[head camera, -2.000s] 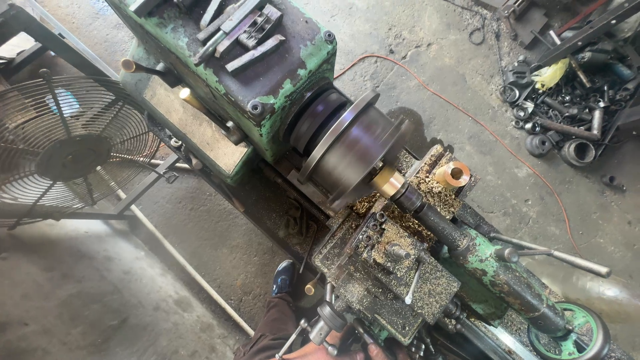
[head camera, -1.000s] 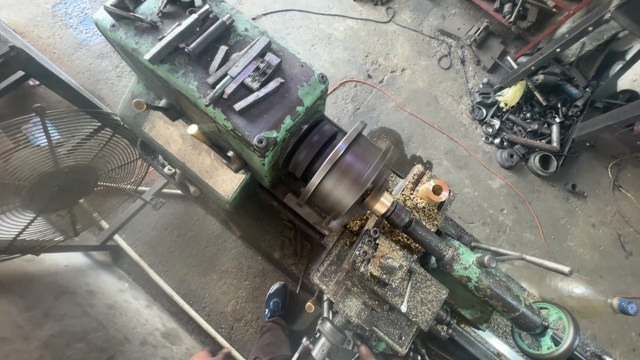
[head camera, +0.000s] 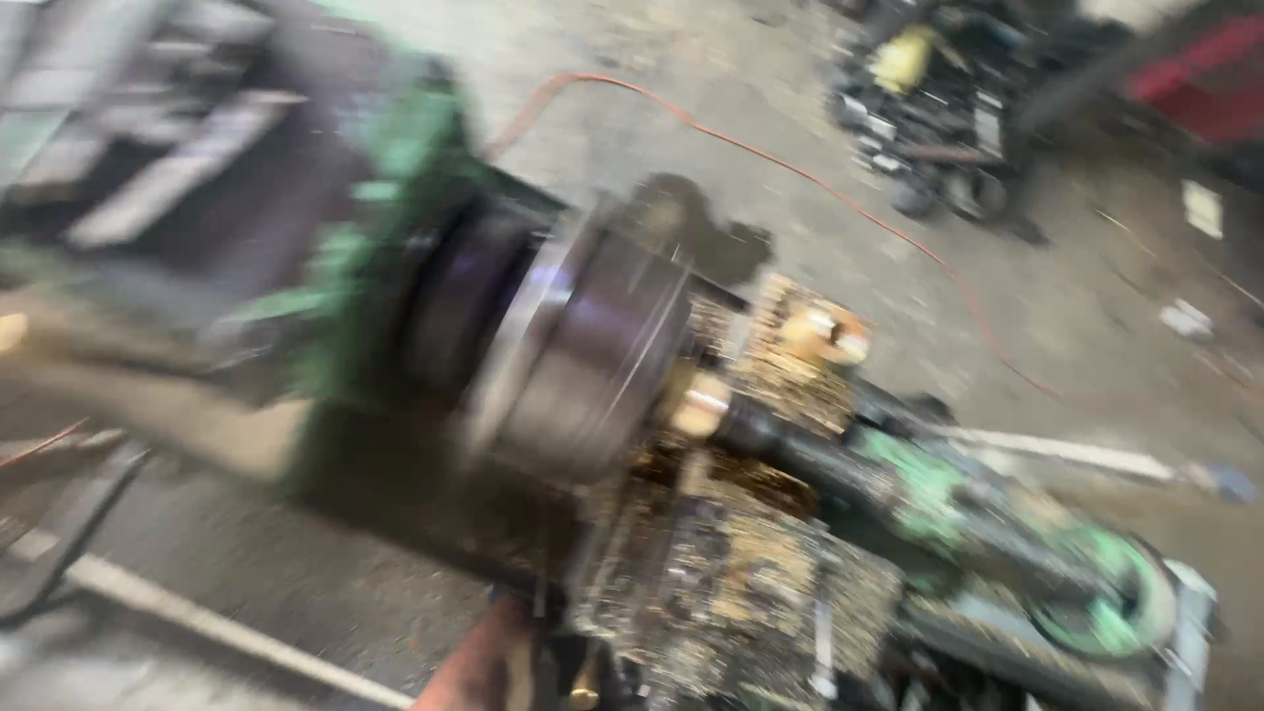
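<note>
The view is badly blurred. At the bottom, a forearm and hand, seemingly my left hand (head camera: 494, 642), reach up beside the lathe carriage (head camera: 741, 592), just below the chuck; the fingers are hidden in shadow. My right hand does not show. A large metal lathe chuck (head camera: 592, 346) stands in front of the green headstock (head camera: 395, 247). A brass workpiece (head camera: 699, 405) sits between the chuck and the dark tailstock center (head camera: 770, 434). Another brass ring (head camera: 825, 336) lies on a chip-covered part behind it. Brass chips cover the carriage.
Metal bars (head camera: 178, 178) lie on the headstock top. An orange cable (head camera: 780, 163) crosses the floor behind the lathe. A heap of metal parts (head camera: 938, 138) lies at the upper right. The green tailstock handwheel (head camera: 1116, 592) and a long lever (head camera: 1066, 449) stick out at right. A pale pole (head camera: 227, 627) runs at lower left.
The view has shifted closer to the chuck and blurred. A forearm now reaches up beside the carriage below the chuck; earlier, hands were at the bottom edge by the carriage handles.
</note>
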